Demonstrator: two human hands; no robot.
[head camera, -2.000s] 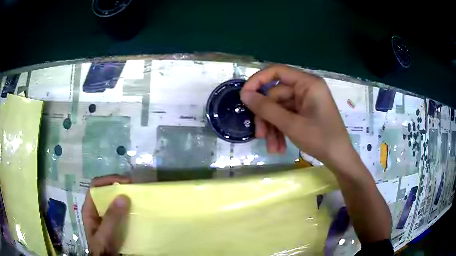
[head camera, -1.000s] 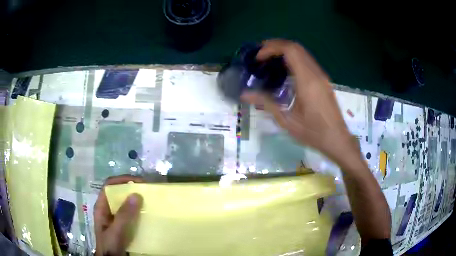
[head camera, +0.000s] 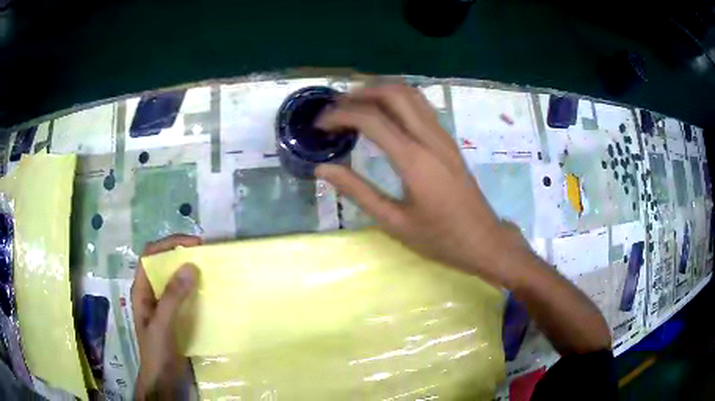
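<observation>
A black cylindrical housing (head camera: 302, 133) stands upright on the side table near its far edge, its ringed round top facing up. My right hand (head camera: 415, 168) is around its right side, fingers over the top and thumb at the near side; some fingers are blurred. My left hand (head camera: 168, 305) pinches the left corner of a yellow backing sheet (head camera: 329, 305), thumb on top, fingers beneath. The sheet lies across the near part of the table and my right forearm covers its right edge. I cannot see any small disc at my fingertips.
More yellow sheets (head camera: 47, 266) lie at the left. The dark-green conveyor belt (head camera: 259, 39) runs along the far side with black housings (head camera: 439, 16) on it. Dark dots (head camera: 623, 168) cluster at the right near an orange-yellow scrap (head camera: 575, 193). A red patch (head camera: 527, 385) is at the near edge.
The earlier housing was lifted toward the belt at one second ago. Now a housing stands on the table, further left, under my right hand. My left hand still holds the sheet.
</observation>
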